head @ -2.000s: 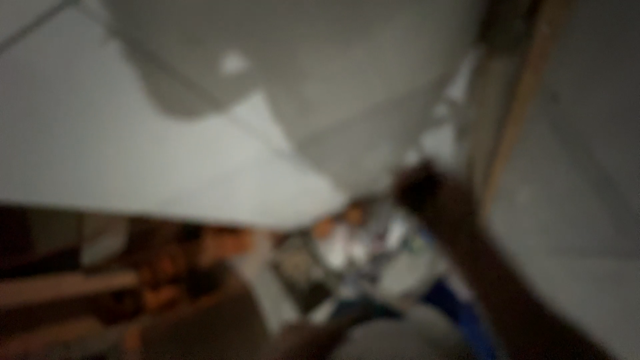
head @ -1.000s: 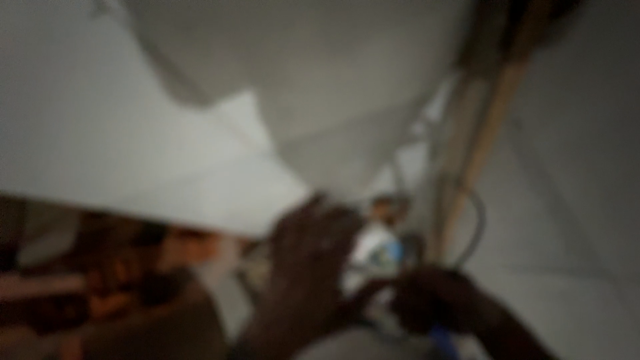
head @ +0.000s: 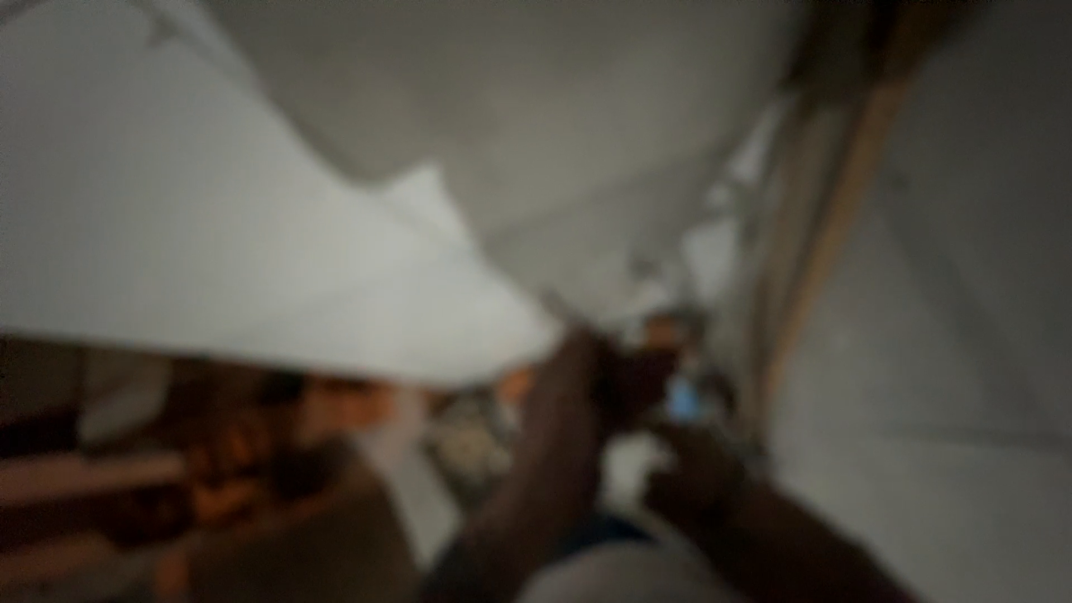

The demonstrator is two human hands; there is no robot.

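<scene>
The view is dark and badly blurred. My left hand [head: 624,377] reaches up from the bottom centre, its fingers pointing right beside a small light-blue thing [head: 685,400]. Just below and to the right, my right hand [head: 695,469] is near a small whitish thing [head: 635,461]; whether it holds this cannot be made out. A small orange-brown thing [head: 662,329] lies just beyond my left hand. The fingers of both hands blend into the dark background.
A large white surface [head: 209,234] fills the left, with a grey sheet-like area [head: 536,109] over its upper part. A tan strip [head: 825,251] runs along a grey panel [head: 963,293] at right. Blurred orange and brown items [head: 226,469] fill the lower left.
My left hand, spread over the middle a second ago, has moved right and its forearm now shows more. My right hand is nearer to it than two seconds ago.
</scene>
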